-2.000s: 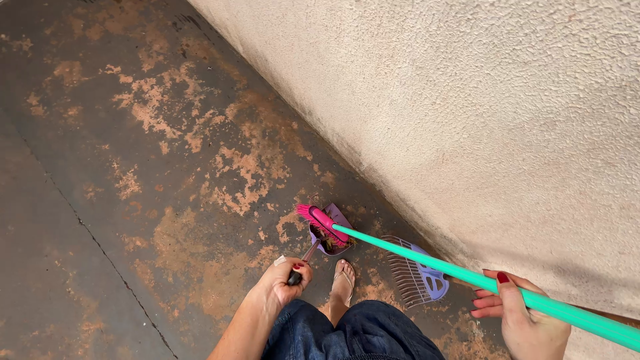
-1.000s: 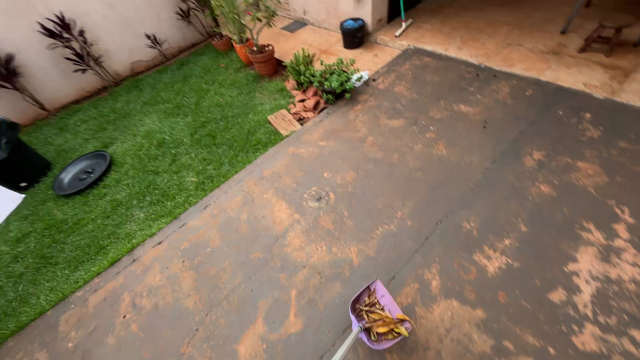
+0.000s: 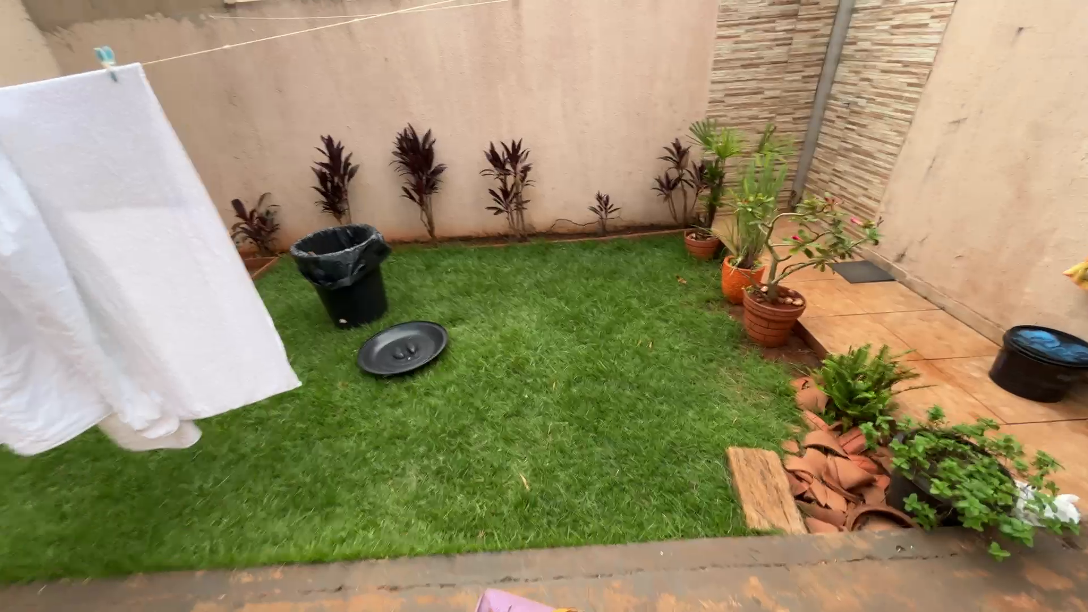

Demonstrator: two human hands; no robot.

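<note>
At the bottom edge of the head view, the rim of a purple dustpan (image 3: pixel 510 602) shows, with a bit of something yellow at its right side. The rest of the dustpan is cut off by the frame. Neither my left hand nor my right hand is in view. Beyond the concrete edge, on the grass, stands a black trash bin (image 3: pixel 350 293) lined with a black bag, its top uncovered. Its round black lid (image 3: pixel 402 348) lies on the grass in front of it.
A white cloth (image 3: pixel 170 255) hangs from a clothesline at the left. Potted plants (image 3: pixel 772 319), broken clay pieces (image 3: pixel 837 476) and a wood block (image 3: pixel 765 493) line the lawn's right side. A black bucket (image 3: pixel 1037 374) stands on the tiles. A concrete edge (image 3: pixel 340 586) borders the grass.
The view has swung from the wall and floor to the lawn. The dustpan, holding dry leaves a second ago, now shows only its rim. Both hands, the green-handled broom and the rake have left the view.
</note>
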